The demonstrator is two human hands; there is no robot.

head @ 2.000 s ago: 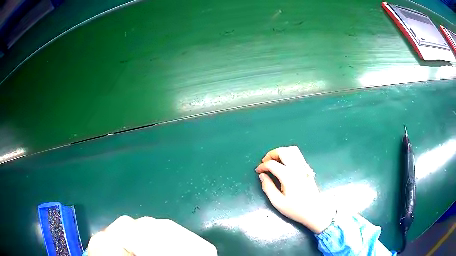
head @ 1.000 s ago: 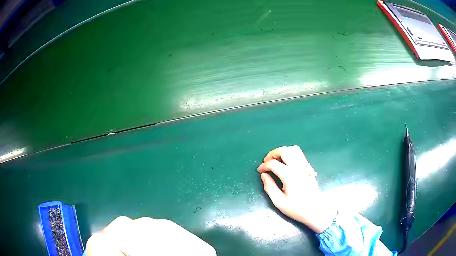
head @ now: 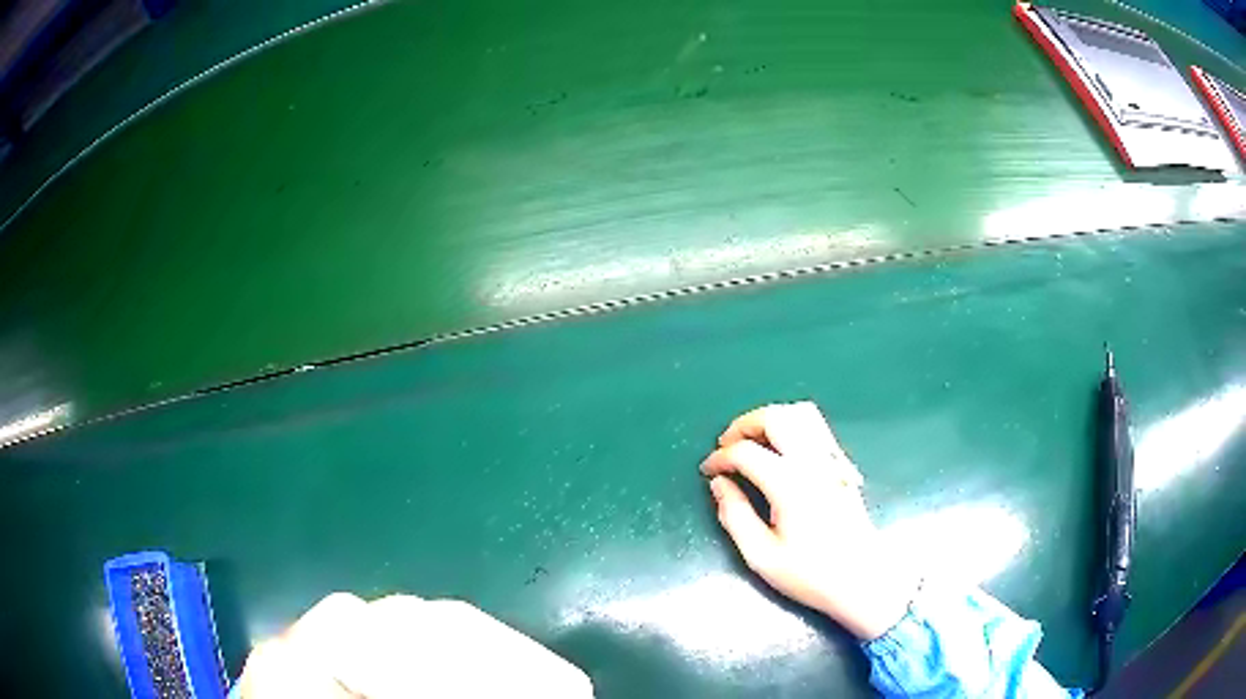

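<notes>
My right hand (head: 795,512) rests on the green bench right of the middle, palm down, with its fingers curled and nothing visible in it. My left hand (head: 410,653) is at the bottom edge, overexposed and partly cut off; its fingers cannot be made out. A blue screw box (head: 205,635) with dark specks in it stands left of my left hand. A black electric screwdriver (head: 1118,505) lies on the bench to the right of my right hand, its metal bit pointing to the far side and its cord towards the bottom edge.
A silver-grey laptop (head: 1141,89) on a white sheet with a red edge lies at the far right, beyond the seam. Part of another red-edged piece (head: 1223,109) shows beside it at the picture's rim. A grey floor with a yellow line (head: 1209,662) shows at the bottom right.
The laptop and the red-edged piece beside it have moved slightly to the left. Small marks on the far green surface have shifted. My hands, the box and the screwdriver stay in place.
</notes>
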